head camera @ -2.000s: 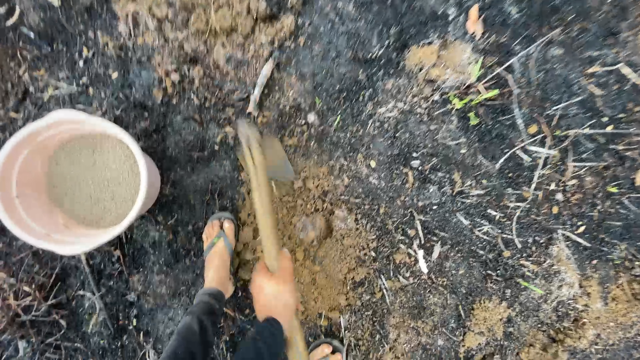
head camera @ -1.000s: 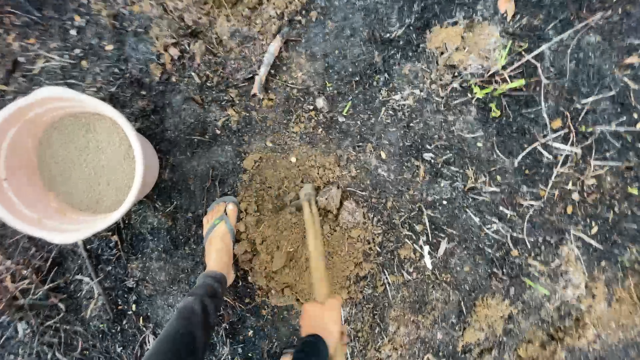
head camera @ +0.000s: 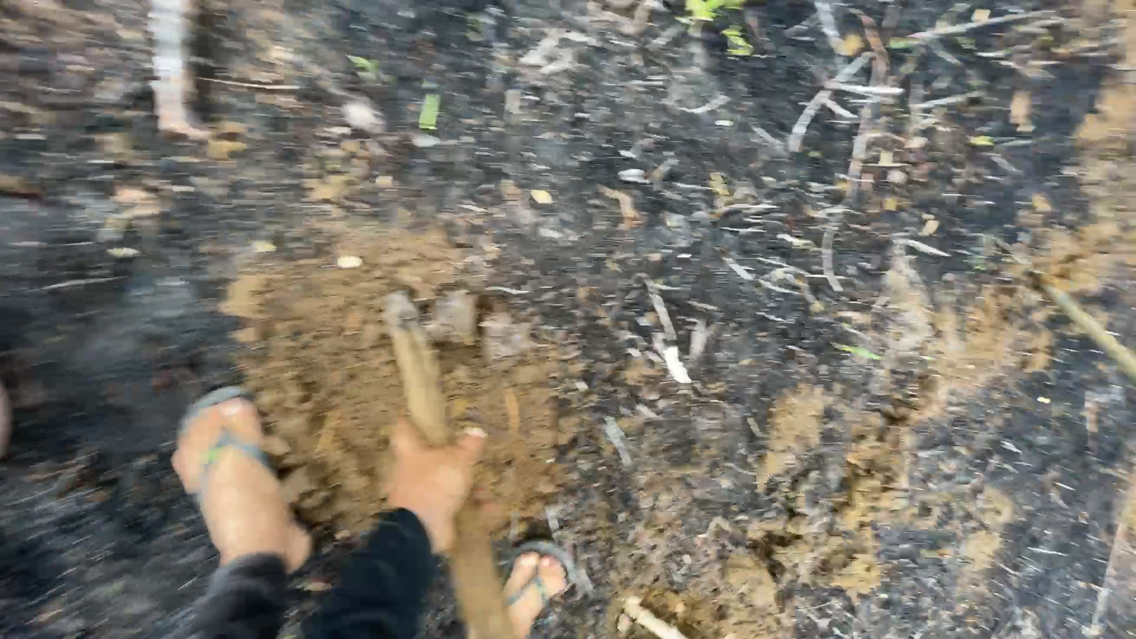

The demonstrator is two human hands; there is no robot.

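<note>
My left hand (head camera: 432, 479), in a dark sleeve, is wrapped around the wooden handle (head camera: 422, 382) of a hoe, below its head end. That end stands over loose brown soil (head camera: 311, 355), beside greyish clods (head camera: 453, 315); the blade cannot be made out now. Below my hand the handle runs down past the bottom edge of the view. My right hand is out of view. Motion blurs the picture.
My feet in flip-flops, one (head camera: 226, 461) left of the loose soil and the other (head camera: 537, 581) below it, flank the handle. Dark ground bears twigs (head camera: 856, 115), dry bits and green leaves (head camera: 710, 9). A pale stick (head camera: 173, 67) lies at upper left.
The hoe's head end, with its blade visible two seconds ago, has come down onto the loose soil. The view has shifted right, and the bucket of grey-brown granular material has largely or wholly left it.
</note>
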